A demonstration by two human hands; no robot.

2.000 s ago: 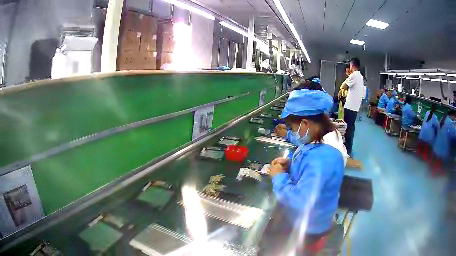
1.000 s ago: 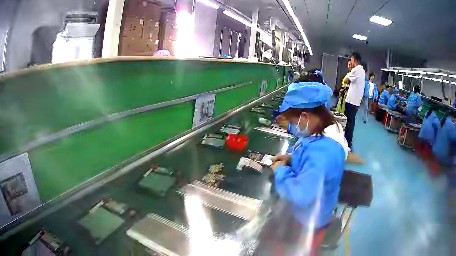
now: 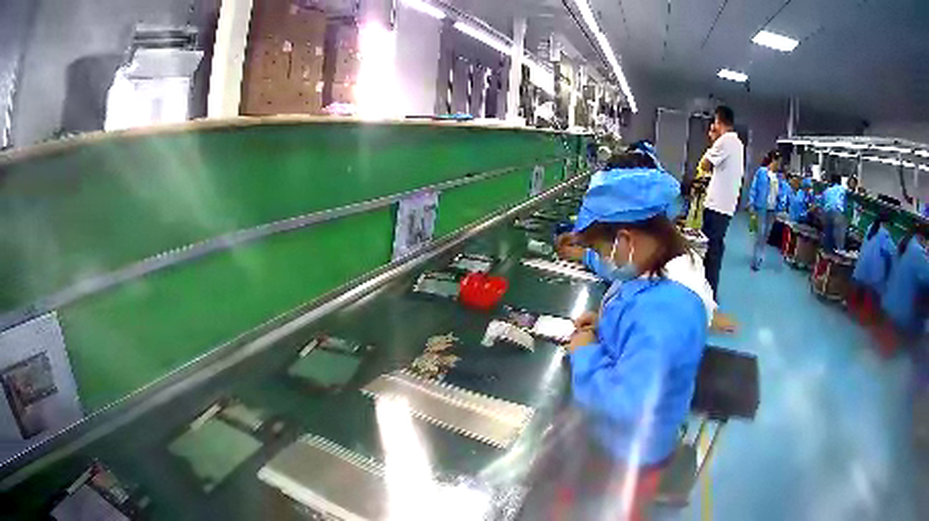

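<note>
Neither of my hands is in the picture. Nearest in front of me, a tablet assembly (image 3: pixel 97 503) is cut off by the bottom edge at the lower left. A second tablet assembly (image 3: pixel 214 448) lies flat a little farther along, with its board end towards the green partition. A third tablet assembly (image 3: pixel 326 364) lies beyond it. A row of stacked grey strips (image 3: pixel 326 476) lies at the bottom centre, partly washed out by glare. A similar strip row (image 3: pixel 448 407) lies behind it.
The dark-green belt (image 3: pixel 255 392) runs along the green partition (image 3: pixel 255 265). Small pale pieces (image 3: pixel 435 356) lie near a red tray (image 3: pixel 483 290). A seated worker in blue (image 3: pixel 647 341) leans over the belt at right. Others stand and sit farther back beside a blue floor (image 3: pixel 779 407).
The view has shifted slightly. The seated worker's hands have moved slightly back from a white piece on the belt. A person in blue in the aisle has come nearer.
</note>
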